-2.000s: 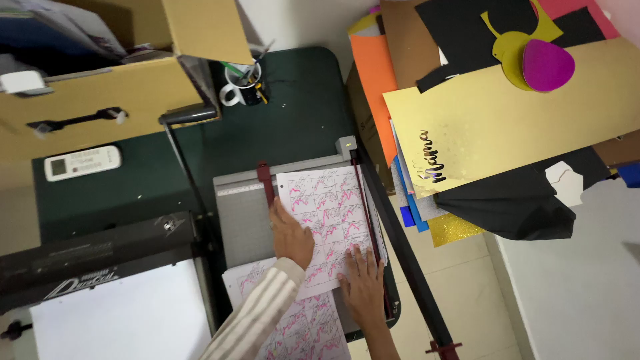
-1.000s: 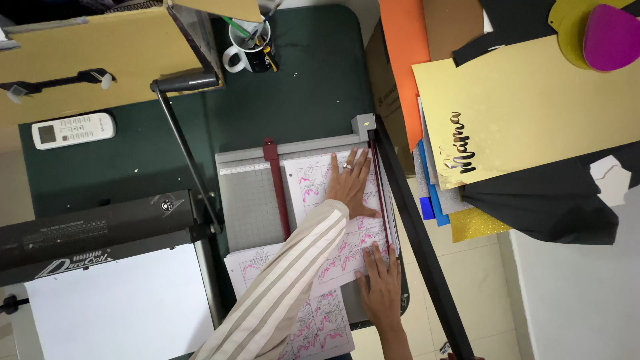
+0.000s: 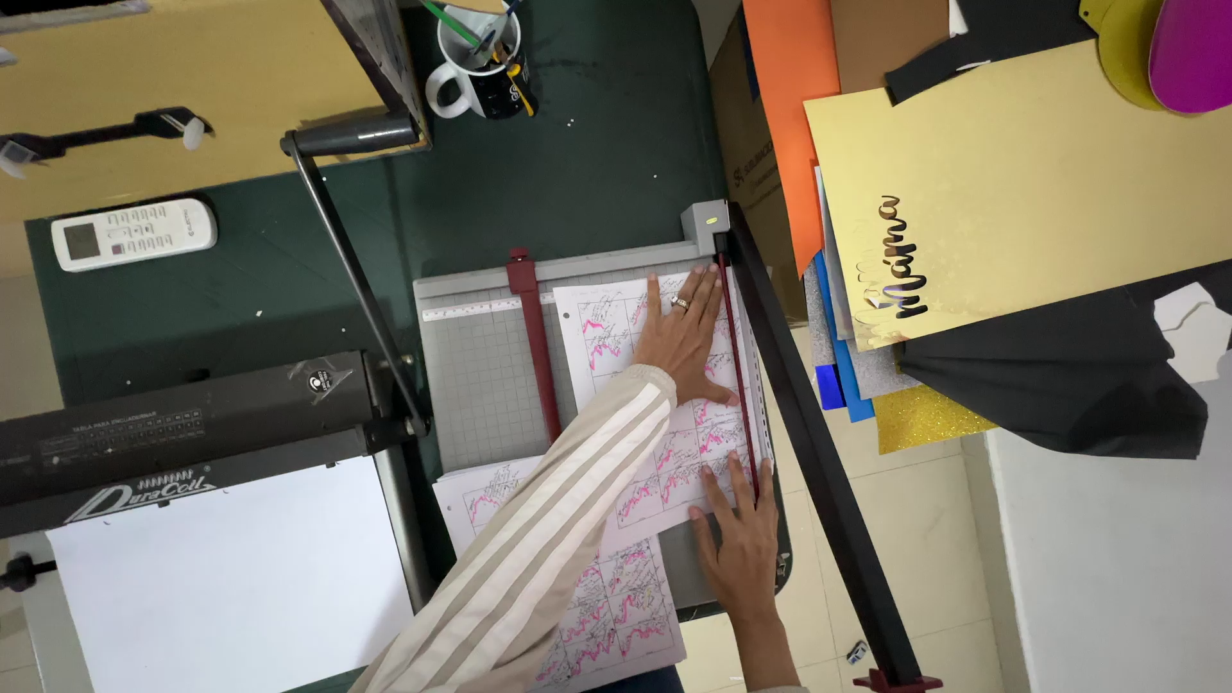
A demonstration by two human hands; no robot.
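A sheet printed with pink and black drawings (image 3: pixel 597 375) lies on the grey gridded bed of a paper cutter (image 3: pixel 481 385). Pressed flat on its upper right part is my left hand (image 3: pixel 683 337), wearing a ring, fingers spread beside the thin dark-red strip (image 3: pixel 739 385). My right hand (image 3: pixel 741 539) lies palm down at the sheet's lower right edge, its fingertips by the strip's lower end. The cutter's black blade arm (image 3: pixel 828 452) is swung out to the right. A dark-red guide (image 3: pixel 534 346) crosses the bed left of the sheet. More printed sheets (image 3: pixel 626 597) lie partly under my left sleeve.
A black binding machine (image 3: pixel 192 423) with white paper (image 3: pixel 231 577) stands at the left, its crank handle (image 3: pixel 351 217) upright. A remote control (image 3: pixel 135 234), a mug of pens (image 3: pixel 481 87) and a yellow box (image 3: pixel 192 67) are behind. Gold card (image 3: pixel 1011 192) and coloured sheets lie at right.
My left hand has moved from beside the dark-red guide, up and right onto the sheet's upper right part. My right hand stays near the sheet's right edge. The view has shifted closer.
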